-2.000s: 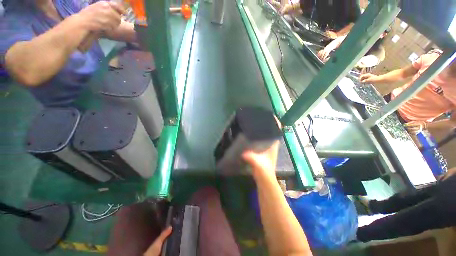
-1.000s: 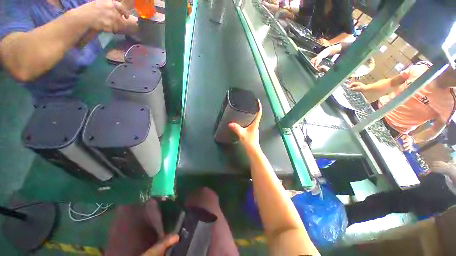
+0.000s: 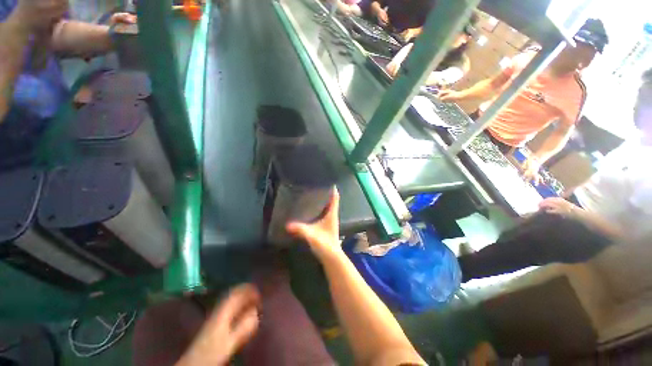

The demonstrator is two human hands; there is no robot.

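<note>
A grey speaker housing [image 3: 297, 204] with a dark top stands at the near end of the belt, blurred. My right hand [image 3: 314, 227] is on its near right side, thumb and fingers spread around it. A second housing [image 3: 279, 134] stands just behind it on the belt. My left hand [image 3: 230, 320] is blurred above my lap, with fingers partly curled and nothing seen in it. No housing shows on my lap.
Several housings [image 3: 86, 193] stand on the left bench beyond a green post [image 3: 171, 93]. A slanting green post [image 3: 411, 86] rises at the belt's right rail. A blue-lined bin [image 3: 407, 268] is at lower right. People work on both sides.
The housing on my lap is gone from there, and two housings now stand on the belt instead of one. My left hand has come off the lap piece. The view has turned right.
</note>
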